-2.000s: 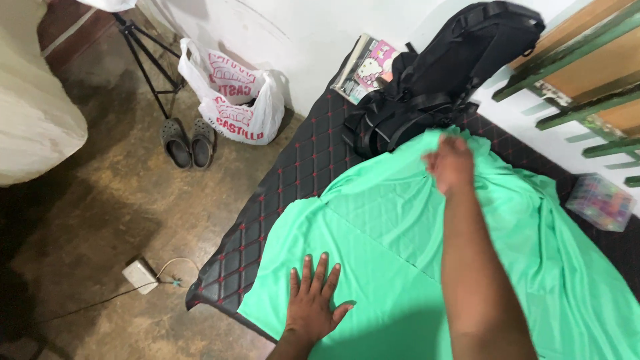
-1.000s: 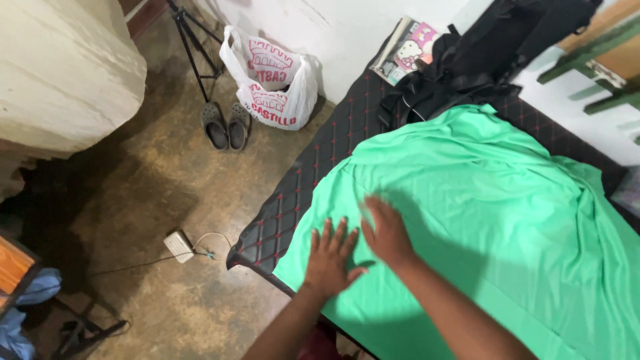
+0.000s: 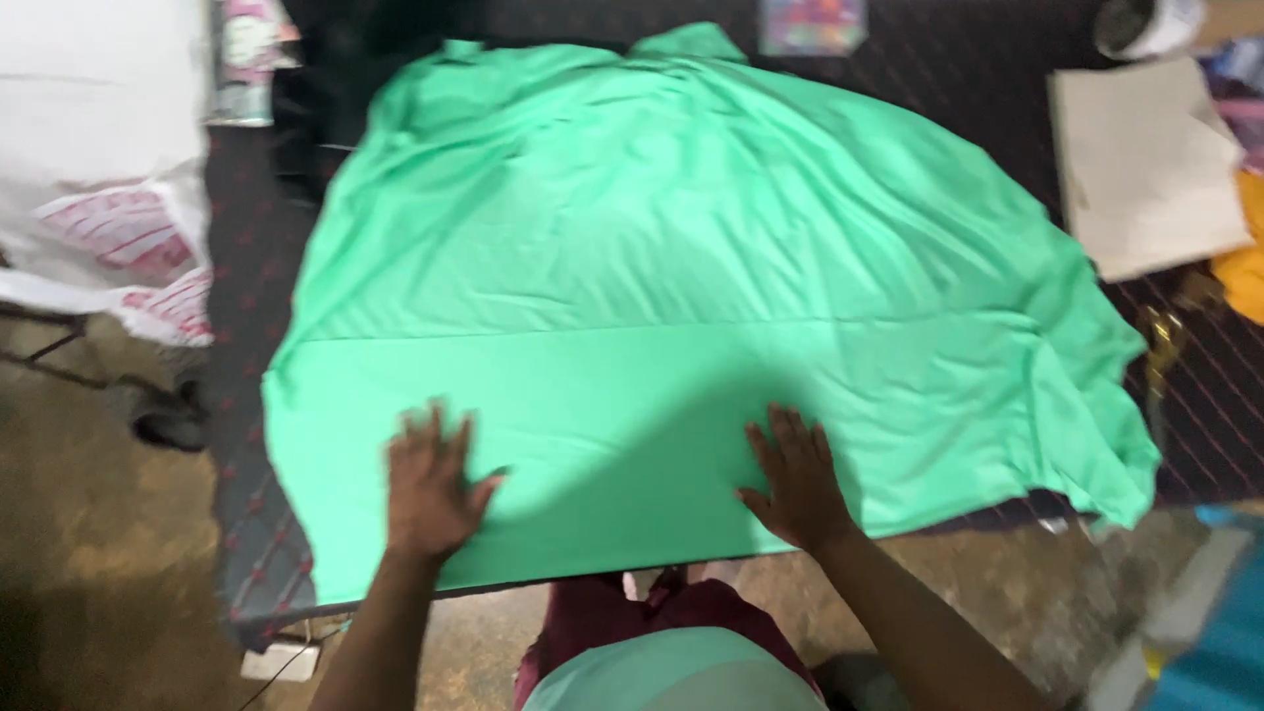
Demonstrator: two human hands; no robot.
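Observation:
A large green cloth (image 3: 632,395) with a seam across it lies spread over a dark padded surface with red diamond stitching (image 3: 252,533). Its near strip looks fairly smooth, while folds bunch up at the far side and at the right end. My left hand (image 3: 433,484) rests palm down, fingers spread, on the near left part. Farther right, my right hand (image 3: 798,479) also lies palm down on the cloth, with its fingers a little apart. Neither hand grips anything.
Beyond the cloth are a black bag (image 3: 326,89), a picture-covered item (image 3: 245,59) and a clear box of colourful pieces (image 3: 813,25). Pale paper (image 3: 1145,168) and gold-handled scissors (image 3: 1163,346) lie at right. A plastic bag (image 3: 128,237) and a white box (image 3: 280,660) are at left.
My hands, close together one second ago, are now wide apart on the cloth. The view has swung round to the right. The cloth's near strip now lies straight along the edge.

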